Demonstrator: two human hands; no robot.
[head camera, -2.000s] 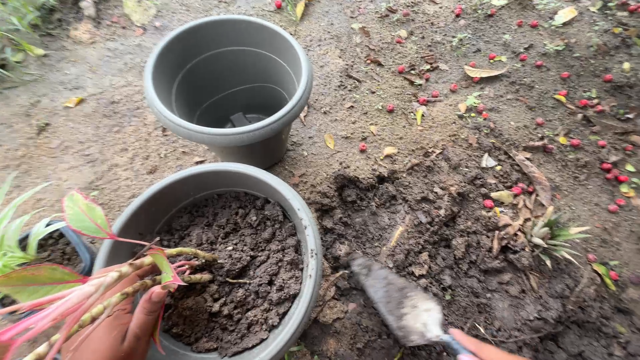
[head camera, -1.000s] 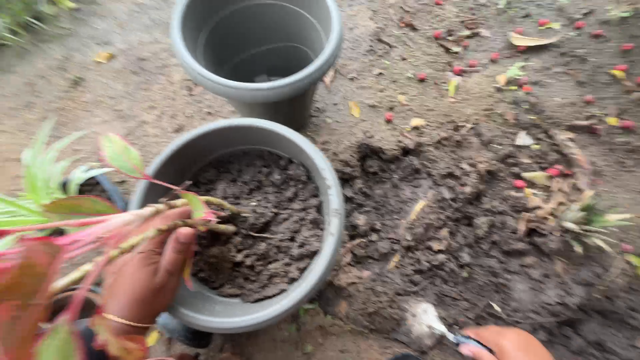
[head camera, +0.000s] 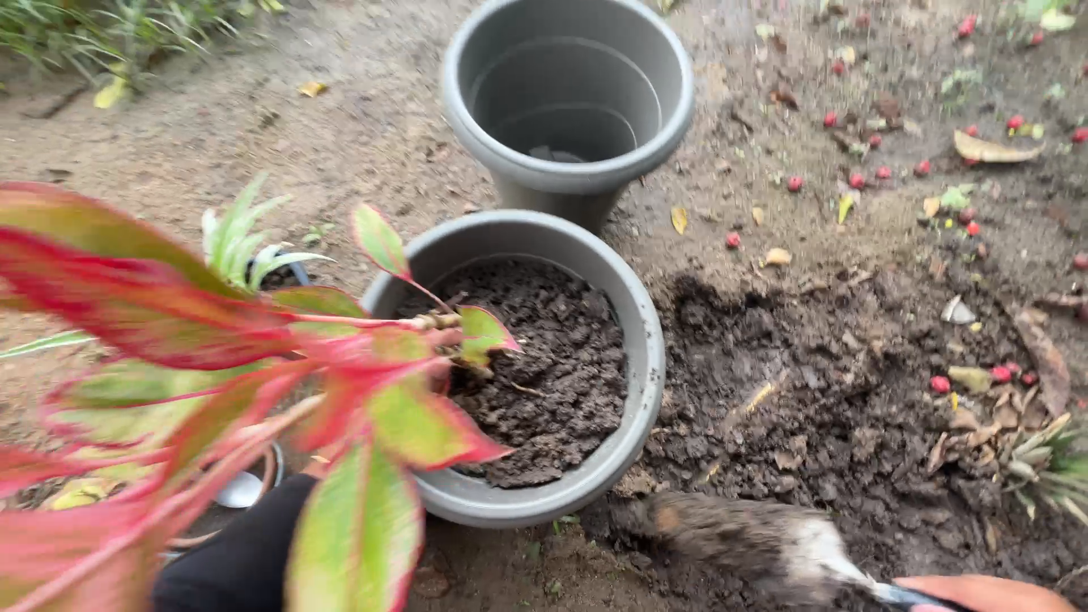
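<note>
A red-and-green leafed plant (head camera: 416, 399) fills the left side, its stem leaning over the soil (head camera: 552, 374) in a grey plastic pot (head camera: 650, 374). My left hand (head camera: 438, 361) is mostly hidden behind the leaves, around the lower stem; only bits of the fingers show. At the bottom right my right hand (head camera: 986, 592) grips the handle of a garden trowel (head camera: 765, 540). The trowel's blurred, mud-covered blade lies low over the dug soil (head camera: 790, 425), just right of the pot.
Behind the soil-filled pot stands a second grey pot (head camera: 459, 93) with no soil in it. A spiky green-and-white plant (head camera: 242, 238) in a small pot is at left. Red berries (head camera: 856, 180) and dry leaves (head camera: 994, 150) litter the ground. A small rosette plant (head camera: 1050, 467) sits at right.
The plant's leaves now cover much more of the left side and hide my left hand, which showed plainly before. The trowel blade has moved closer to the pot since one second ago.
</note>
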